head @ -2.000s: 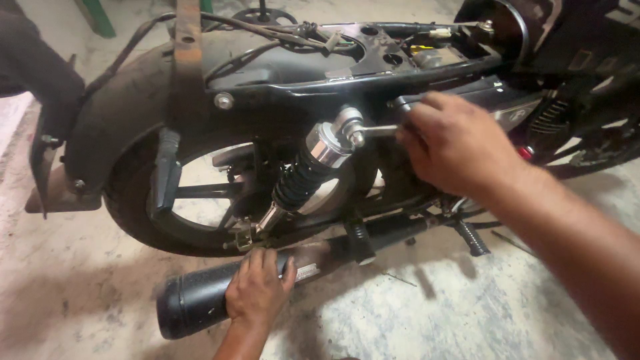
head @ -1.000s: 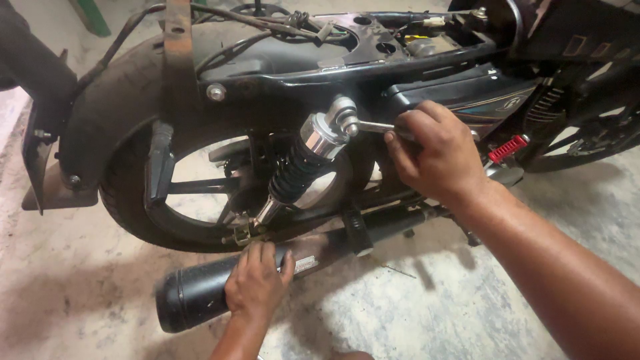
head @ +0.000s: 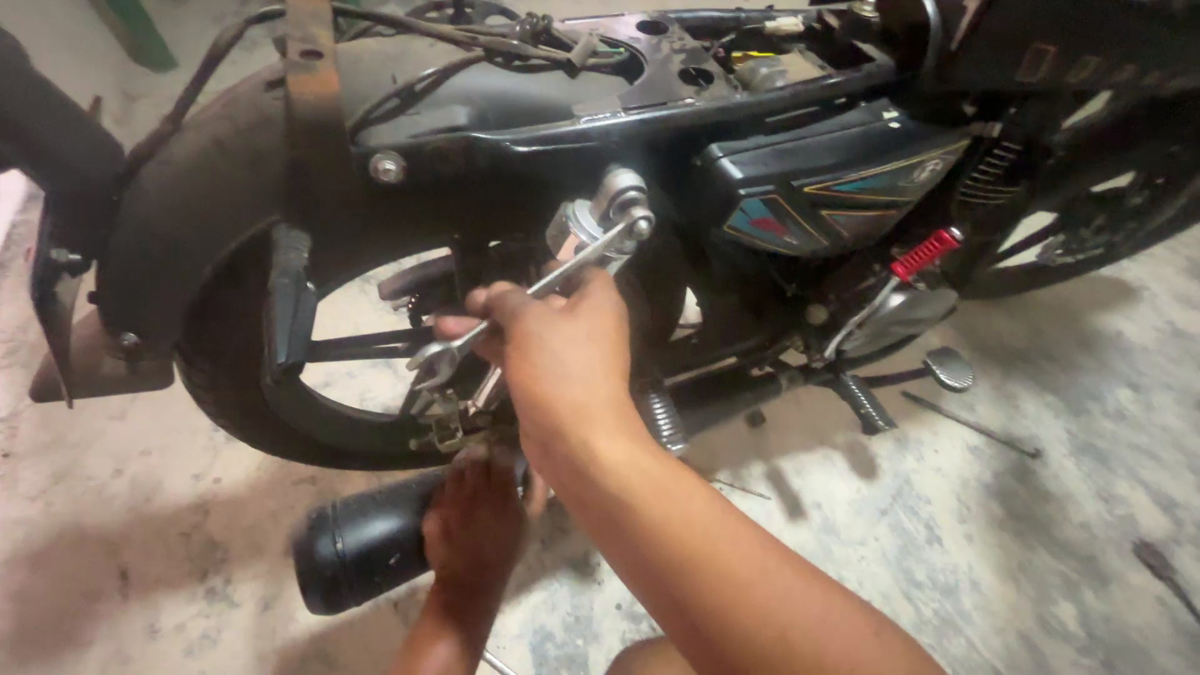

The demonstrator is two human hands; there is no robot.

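My right hand (head: 567, 352) grips a combination wrench (head: 577, 267). The wrench's ring end sits on the nut (head: 640, 222) at the upper mount of the motorcycle's rear shock absorber (head: 577, 228); its open end points down and left. Much of the shock is hidden behind my hand. My left hand (head: 476, 525) rests on the black exhaust muffler (head: 366, 544), below the shock's lower end. Whether its fingers close around anything cannot be told. Behind the shock stands the rear wheel's tire (head: 220, 403).
A rusty metal bracket (head: 314, 103) rises at the rear fender, with loose cables (head: 422, 28) over it. A red rubber-covered lever (head: 926, 254) and a footpeg (head: 862, 403) jut out at right. A thin rod (head: 970, 425) and another tool (head: 1162, 567) lie on the floor.
My right hand and the wrench's free end have swung from the right of the shock's top nut to its lower left. My left hand stays by the muffler.
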